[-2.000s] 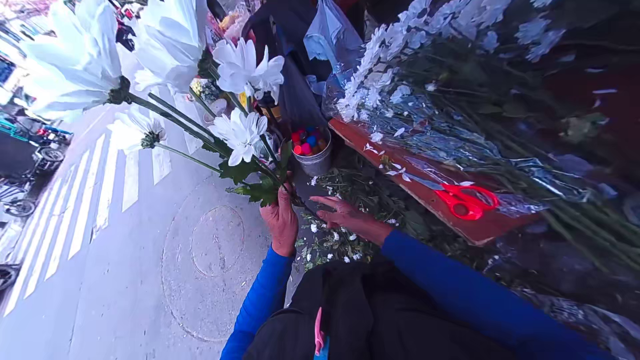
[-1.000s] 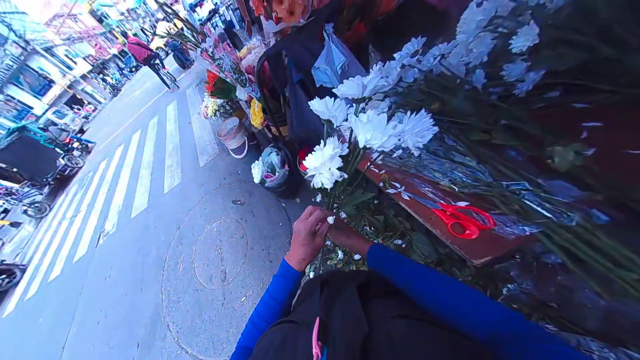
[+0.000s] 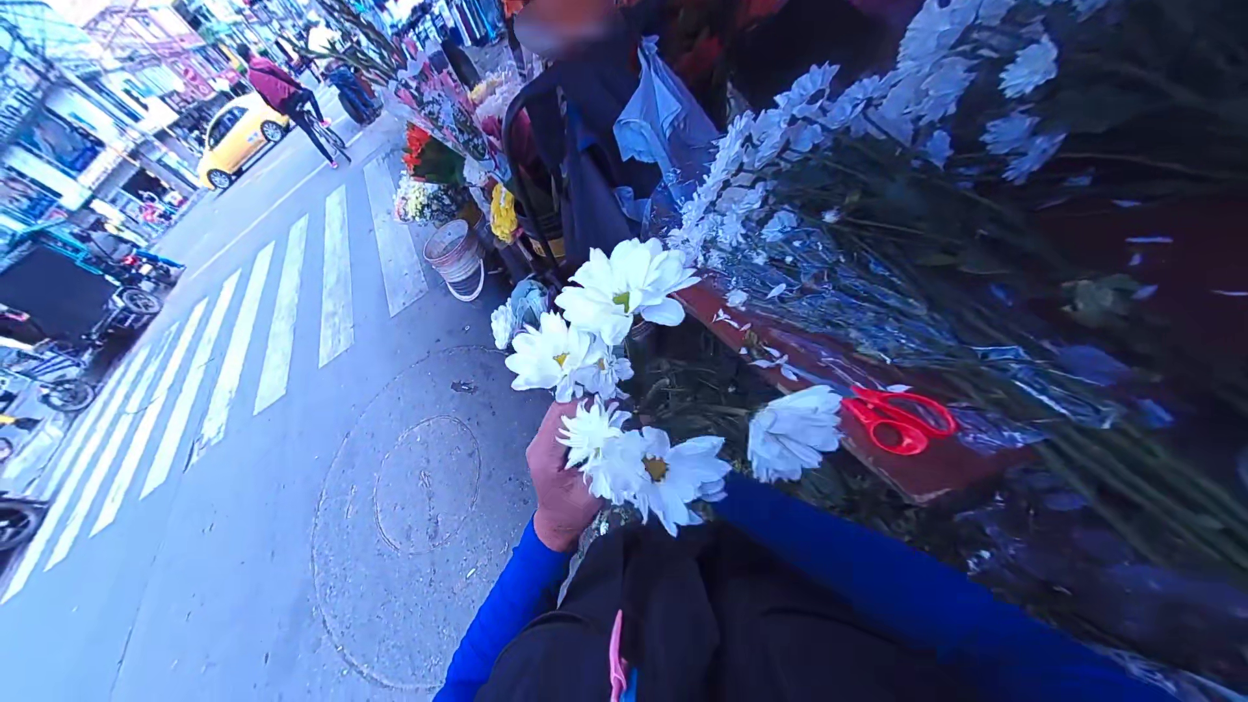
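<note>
Several white daisy-like chrysanthemums [image 3: 624,292] face up toward me in front of my body. My left hand [image 3: 564,478] is closed around the bunch, its fingers partly behind the blooms. Blossoms and the blue sleeve's end hide my right hand; only that forearm shows, coming in from the lower right. One bloom [image 3: 795,434] stands apart at the right of the bunch. Scissors with red handles [image 3: 899,419] lie on the corner of a reddish-brown board [image 3: 916,473], right of the flowers.
Wrapped bundles of white flowers [image 3: 760,185] with long green stems cover the table at right. A whitish bucket [image 3: 454,255] stands on the pavement near bouquets. Beyond the crosswalk [image 3: 283,312] are a yellow car [image 3: 239,136] and a person with a bicycle [image 3: 283,93]. Another person is at the top.
The chrysanthemum bunch has tipped toward my body, its blooms now lower and in front of my hands. My right hand, visible two seconds ago at the stems, is now hidden.
</note>
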